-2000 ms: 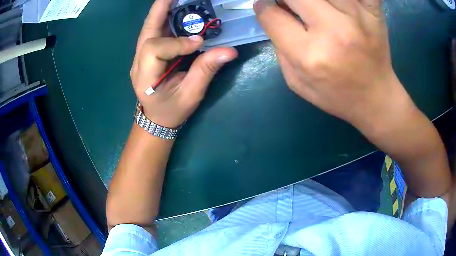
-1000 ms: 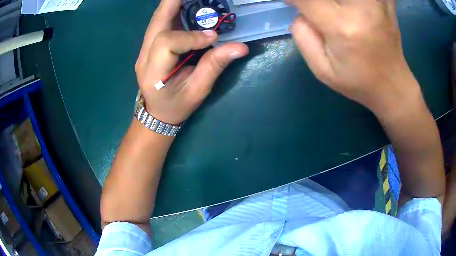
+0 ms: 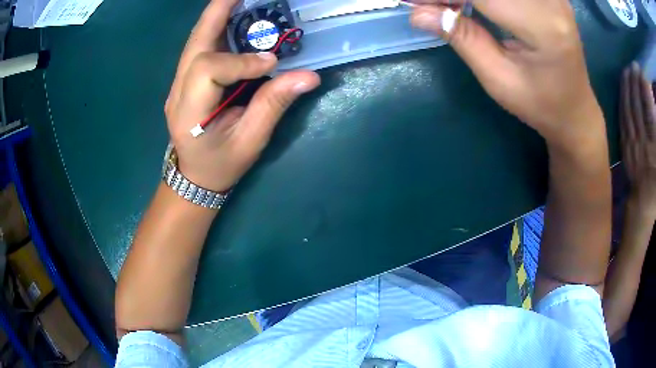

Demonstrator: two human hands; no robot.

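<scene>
The translucent plastic housing point(image 3: 360, 44) lies across the top of the view, partly cut off. The black fan point(image 3: 263, 32) with its blue-white label sits at its left end. A white strip point(image 3: 345, 7) shows in the housing channel. My left hand point(image 3: 223, 100) holds the fan end, fingertips at the fan's lower edge and thumb apart. The red fan lead crosses its palm to a white plug point(image 3: 197, 130). My right hand point(image 3: 521, 68) is at the housing's right part, fingers pinched around a small white piece point(image 3: 449, 20), perhaps a plug, with a thin dark-red line beside it.
The dark green bench point(image 3: 345, 158) has a pale curved edge. A white printed carton point(image 3: 57, 11) is at the top left, above blue shelving point(image 3: 43, 244) with brown boxes. At right are another person's hand point(image 3: 636, 122) and a round white object point(image 3: 623, 10).
The view has shifted somewhat. My right hand has moved right along the housing, uncovering more of it and the strip. My left hand keeps its hold. Another person's hand now shows at right.
</scene>
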